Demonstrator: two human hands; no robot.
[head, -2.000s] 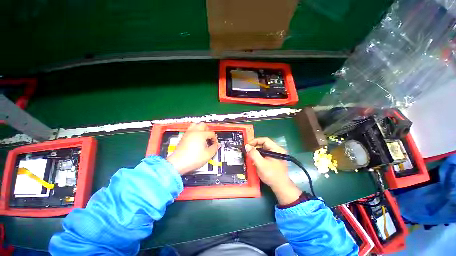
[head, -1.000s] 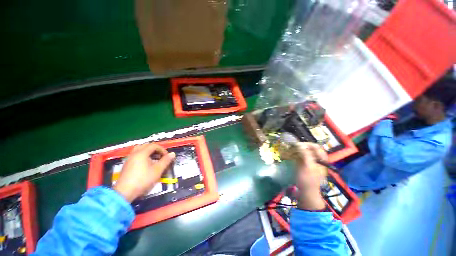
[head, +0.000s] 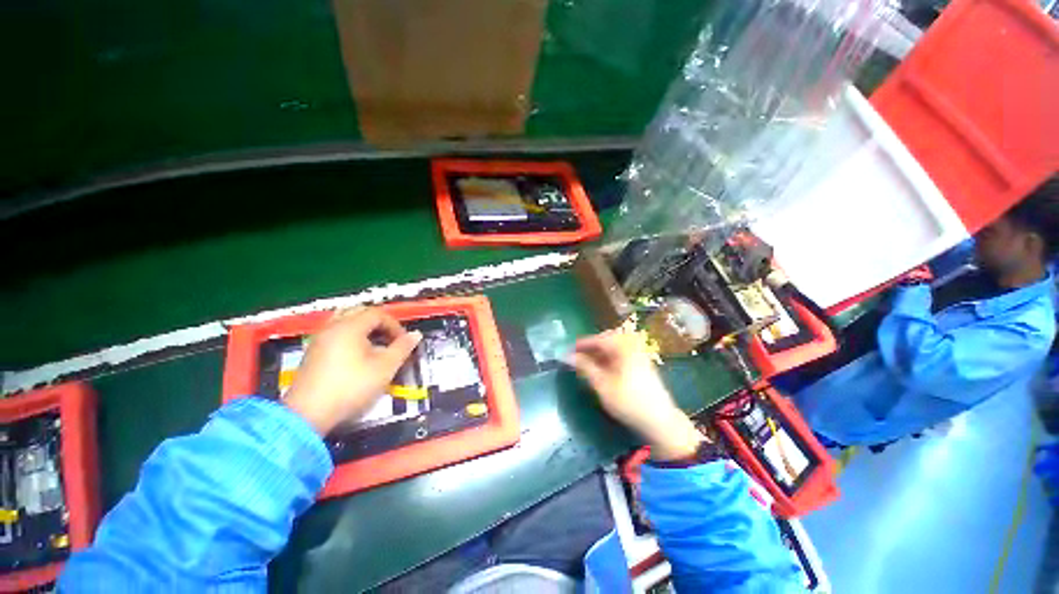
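An opened tablet (head: 447, 429) with a white battery and a yellow strip lies in a red foam frame (head: 502, 389) in front of me. My left hand (head: 354, 369) is over its upper left part, thumb and finger pinched near the battery; whether they hold something small cannot be seen. My right hand (head: 627, 385) is right of the frame, fingertips close together beside a clear backing sheet (head: 546, 340); it no longer holds the black iron, and anything tiny at its fingertips is too blurred to tell.
Other framed tablets lie at the back (head: 517, 204), left (head: 35, 487) and right (head: 776, 450). A round tin (head: 678, 326), yellow bits (head: 636, 340) and a brown block (head: 602, 292) stand right. Plastic bags (head: 726, 128) hang behind. A blue-jacketed person (head: 970, 348) works at right.
The view has swung right. The black iron has left my right hand, which went to the tin area and came back left towards the clear sheet. My left hand stays over the tablet.
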